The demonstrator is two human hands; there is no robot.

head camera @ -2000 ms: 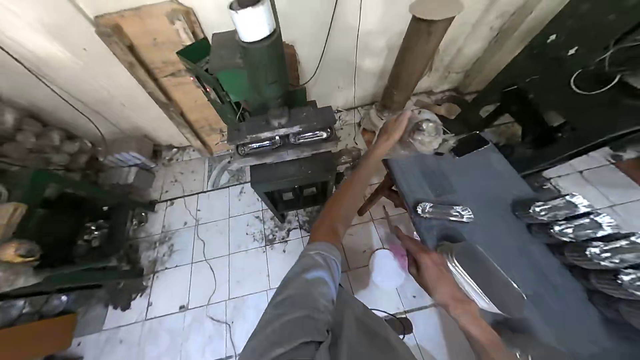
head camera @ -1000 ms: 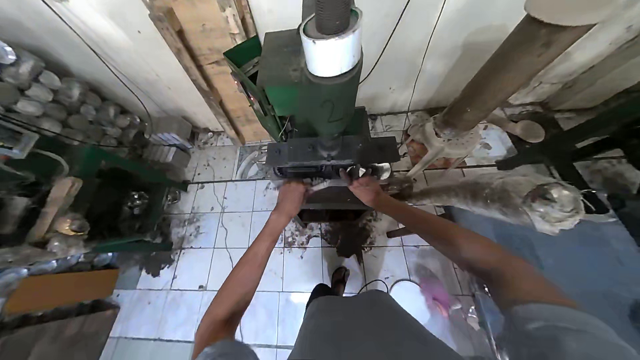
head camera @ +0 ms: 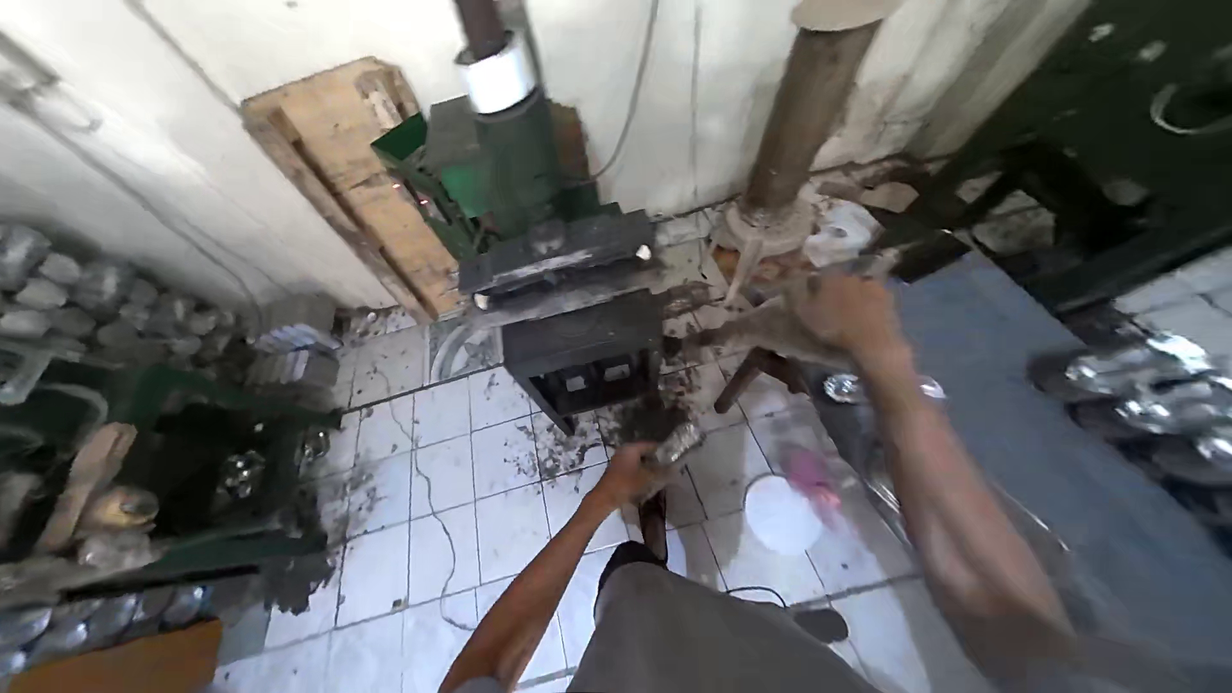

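Observation:
My left hand (head camera: pixel 632 474) is closed around a small foil-like silvery piece (head camera: pixel 680 445), low in front of the dark metal press (head camera: pixel 582 337). Out to the right, my right hand (head camera: pixel 847 306) is raised over the near edge of the grey-blue table (head camera: pixel 1011 385); it is blurred, and a pale, wrapped-looking long object (head camera: pixel 770 332) extends left from it. Whether that hand grips the object is hard to tell. A silvery piece (head camera: pixel 842 388) lies on the table, partly behind my right forearm. The press plates have a narrow gap between them.
Several silvery pieces (head camera: pixel 1145 371) stand along the table's right side. A brown post (head camera: pixel 813 115) rises behind the table. On the left are a green metal frame (head camera: pixel 192 385) and piled wrapped bundles (head camera: pixel 67 289). A white round thing (head camera: pixel 782 515) and a cable lie on the tiled floor.
Both hands were together at the press a second ago. They have parted: my left hand came back from it with a silvery piece, and my right hand moved out over the table. The view has swung.

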